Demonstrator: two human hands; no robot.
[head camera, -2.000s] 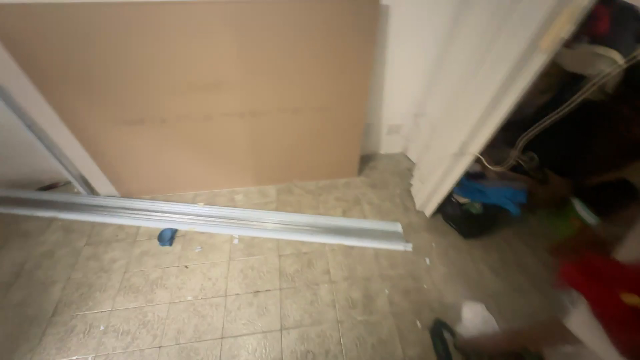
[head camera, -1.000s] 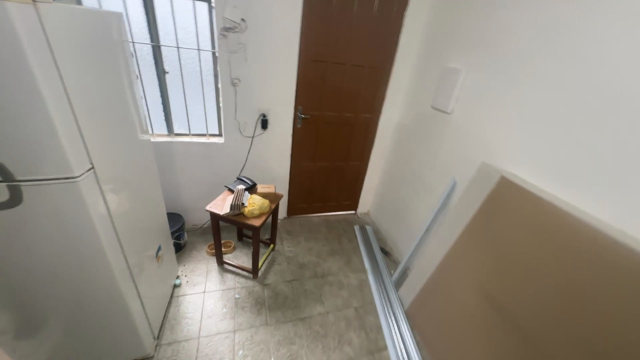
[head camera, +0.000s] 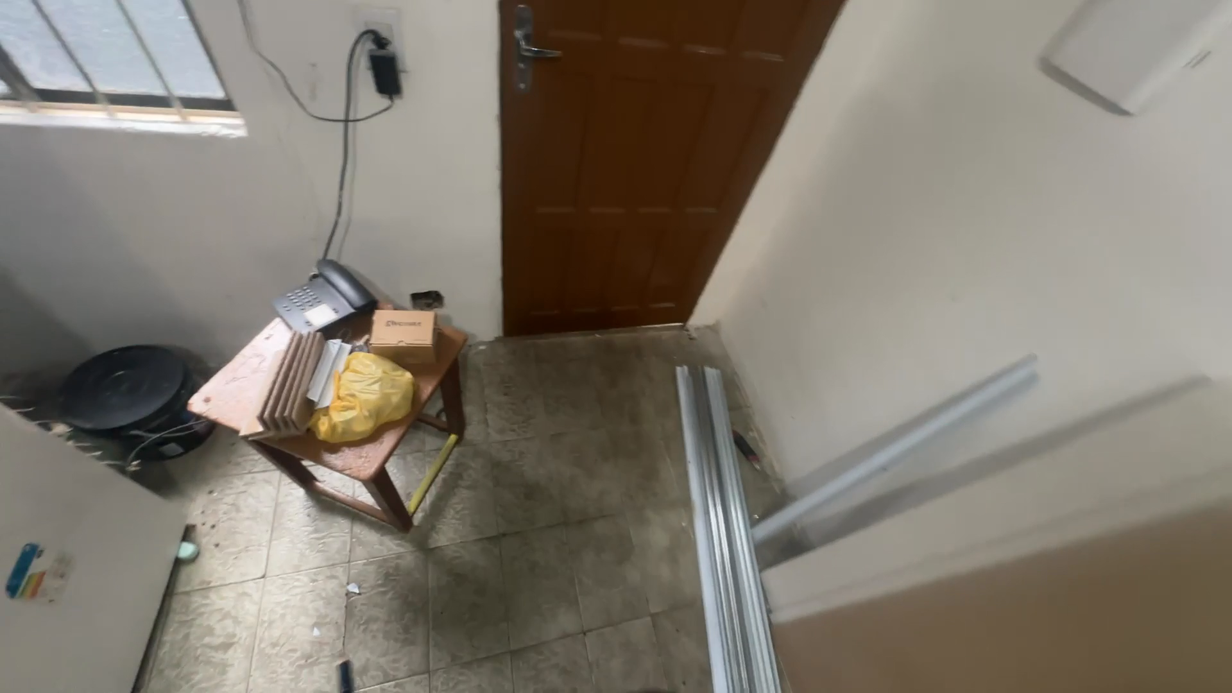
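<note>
Neither my left hand nor my right hand shows in the head view. A small wooden table (head camera: 226, 390) stands left of centre, by the wall. On it are a grey corded telephone (head camera: 322, 300), a small cardboard box (head camera: 403, 335), a yellow plastic bag (head camera: 368, 397) and a row of brown ridged pieces (head camera: 291, 383). Long metal profiles (head camera: 724, 539) lie side by side on the tiled floor at the right. Another metal profile (head camera: 900, 448) leans at a slant against the right wall.
A brown wooden door (head camera: 635, 173) is closed at the back. A black lidded bucket (head camera: 125, 390) stands left of the table, near a white refrigerator (head camera: 77, 568). A large brown board (head camera: 1039, 606) leans at the lower right. Small scraps (head camera: 353, 588) lie on the floor.
The view has swung from the board and metal profiles to the door and table, then moved nearer to them. The hands are not seen now.
</note>
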